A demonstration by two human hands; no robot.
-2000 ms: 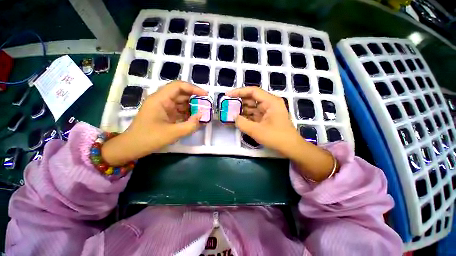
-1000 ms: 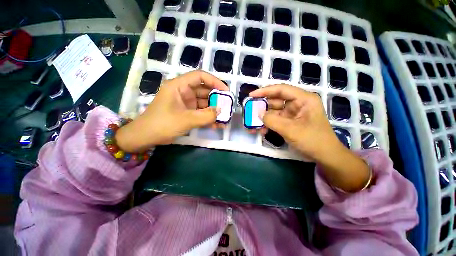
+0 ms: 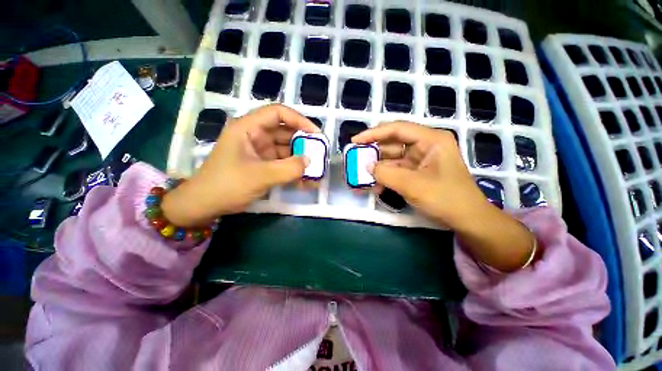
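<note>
My left hand (image 3: 250, 161) holds a smartwatch (image 3: 309, 156) by its edges, thumb on its face. My right hand (image 3: 417, 168) holds a second smartwatch (image 3: 360, 166), thumb at its right side. Both have no strap, stand face towards me and show teal and whitish bands. The two watches are apart, side by side, above the front part of the white foam tray (image 3: 243, 205). The tray's pockets hold rows of dark-faced watches. Two front pockets below my hands look empty. The hands hide some pockets.
At right, a tilted white tray (image 3: 589, 122) full of watches stands over a blue layer (image 3: 581, 163). At left lie a tally sheet (image 3: 112, 109), several loose watches (image 3: 45, 160), a blue cable (image 3: 86, 51) and a red object (image 3: 22, 81).
The view has shifted, so the trays and sheet appear further right than two seconds ago. Both hands still hold the watches, now slightly further apart than at first. The teal and whitish bands still show.
</note>
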